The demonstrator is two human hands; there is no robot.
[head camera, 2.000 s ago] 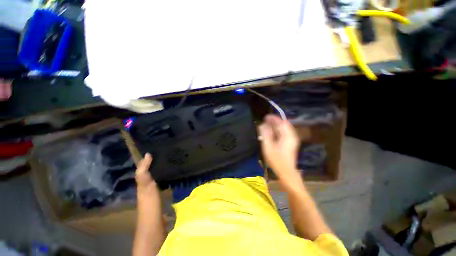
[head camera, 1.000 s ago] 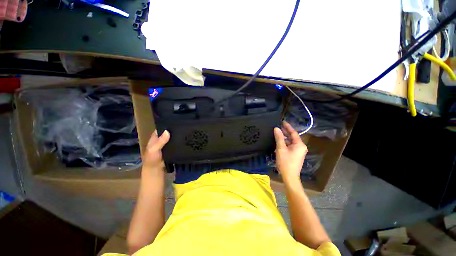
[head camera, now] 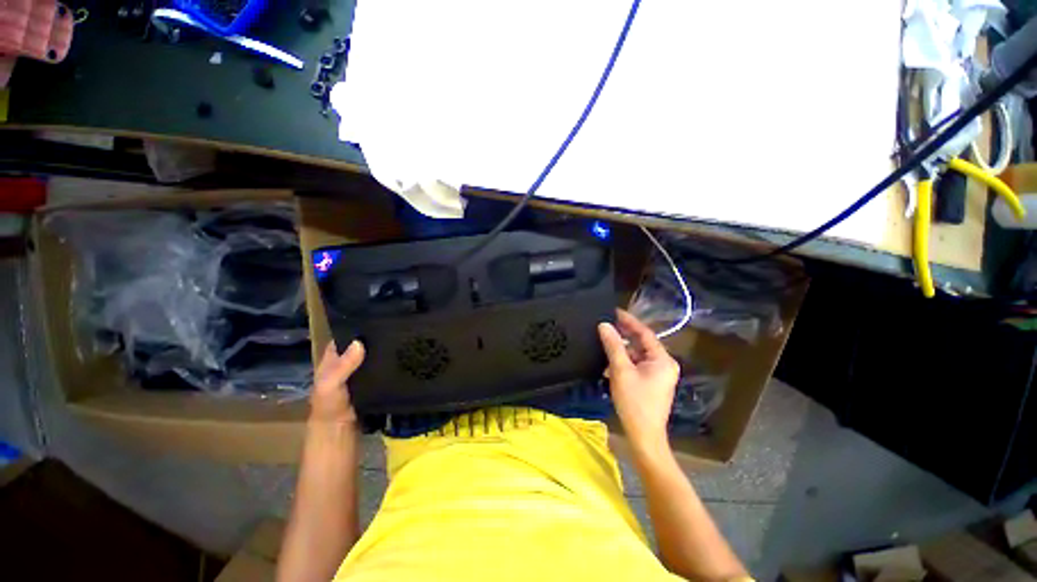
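Note:
A flat black cooling stand (head camera: 478, 370) is held over my lap, slightly tilted, its two round fan grilles and charging docks facing up. Blue lights glow at its two far corners, the left one partly pinkish. My left hand (head camera: 334, 381) grips its left edge, thumb on top. My right hand (head camera: 640, 370) holds its right edge near a thin white cable (head camera: 687, 298). The fingers under the stand are hidden. A dark blue cable (head camera: 582, 119) runs down from above to the middle of the stand's far side. Black teeth line the near edge.
A white sheet (head camera: 728, 102) covers much of the bench. Yellow-handled pliers (head camera: 923, 233) and a black cable lie or hang at right. A blue bin (head camera: 222, 14) is at far left. Open cartons with bagged black units stand below, left (head camera: 171, 423) and right (head camera: 745, 392).
My right hand has come from above the stand's right side to grip its edge. Since a second ago, the stand and both hands have shifted slightly left and down, and the stand has tilted.

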